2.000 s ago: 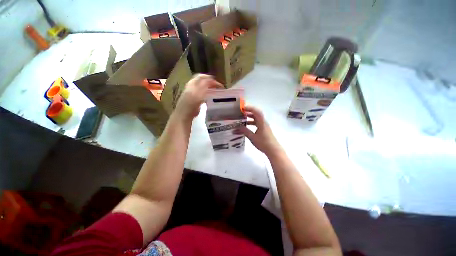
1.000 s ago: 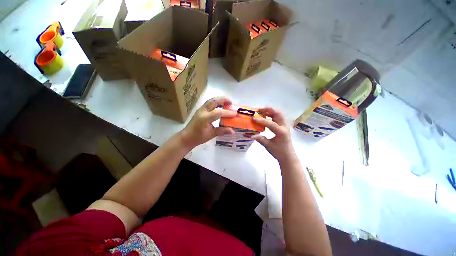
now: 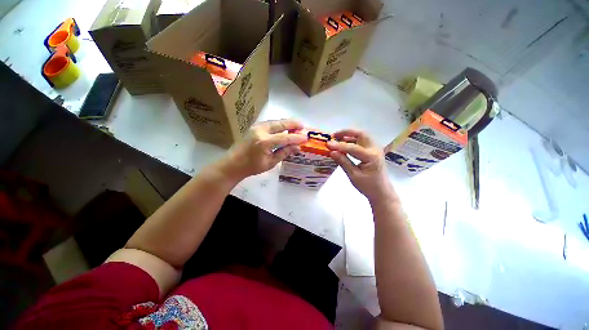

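A retail box (image 3: pixel 308 171) with an orange top, a black slot mark and white printed sides stands upright on the white bench in front of me. Its orange top is closed. My left hand (image 3: pixel 266 148) grips the left side of the top, and my right hand (image 3: pixel 359 160) grips the right side, with fingers on the top edge near the slot mark. The fingers hide both ends of the top. A second retail box (image 3: pixel 426 145) stands to the right, in front of the silver kettle.
Open brown cartons (image 3: pixel 223 109) holding orange-topped boxes stand at the back left and centre. Yellow-orange rings (image 3: pixel 61 67) and a black phone (image 3: pixel 100 95) lie at left. The kettle (image 3: pixel 466 97) and a long thin strip (image 3: pixel 475 171) are at right. White sheets (image 3: pixel 359 242) overhang the bench edge.
The box held in my hands has gone from open-topped to closed. My fingers have shifted slightly inward along its top since one second ago. The view has also turned and shifted.
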